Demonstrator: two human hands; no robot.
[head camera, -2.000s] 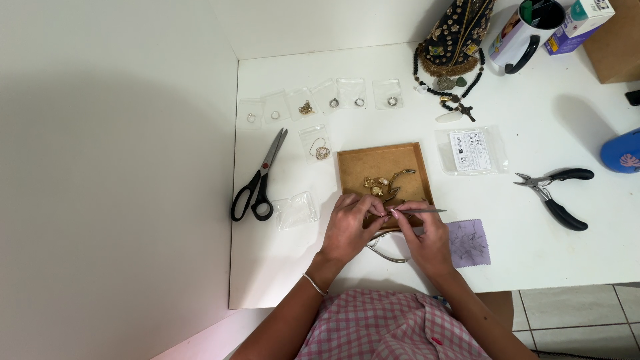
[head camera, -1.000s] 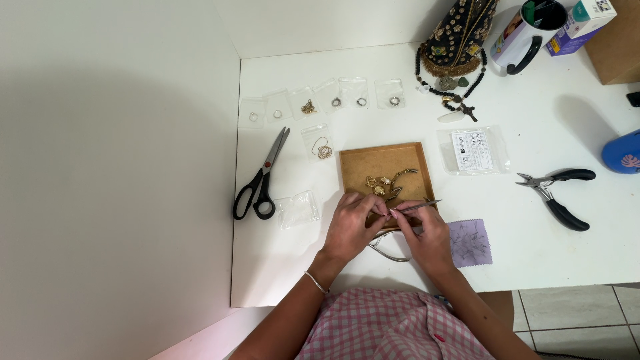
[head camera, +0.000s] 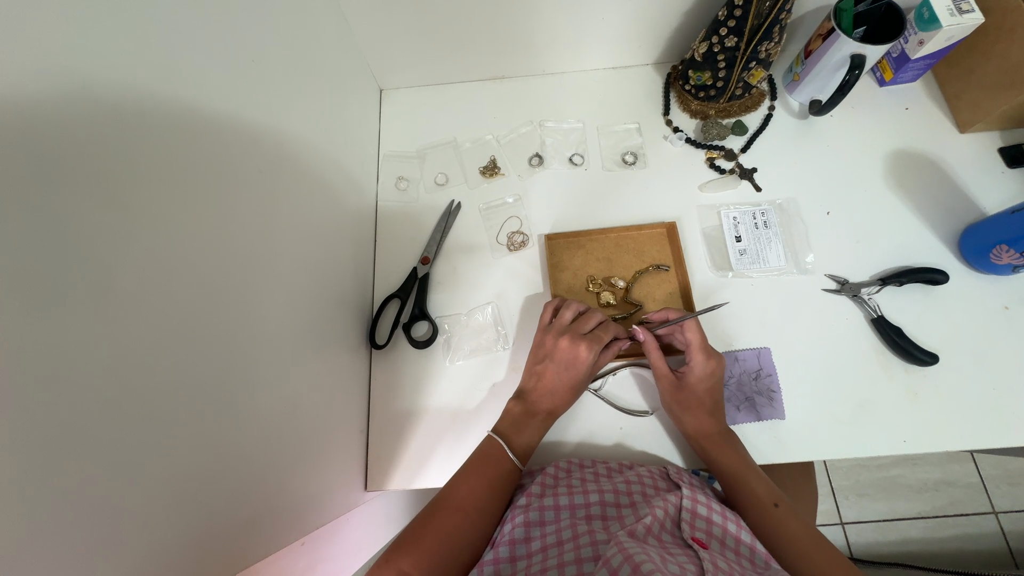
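Note:
Both hands meet over the front edge of a shallow brown tray. My right hand holds a slim pointed metal tool, its tip towards the fingers of my left hand. The left fingertips are pinched together; whatever lies between them is too small and hidden to tell. In the tray, just beyond the fingers, lie a dark gold-toned link bracelet and several gold-toned jewellery pieces. Silver-coloured nippers lie partly under my hands. A purple cloth with thin dark pieces on it is beside my right wrist.
Black-handled scissors and an empty plastic bag lie left. Small bags with jewellery, one with a chain, are behind. At right are black-handled pliers, a labelled bag and a blue object. A mug and rosary stand farther back.

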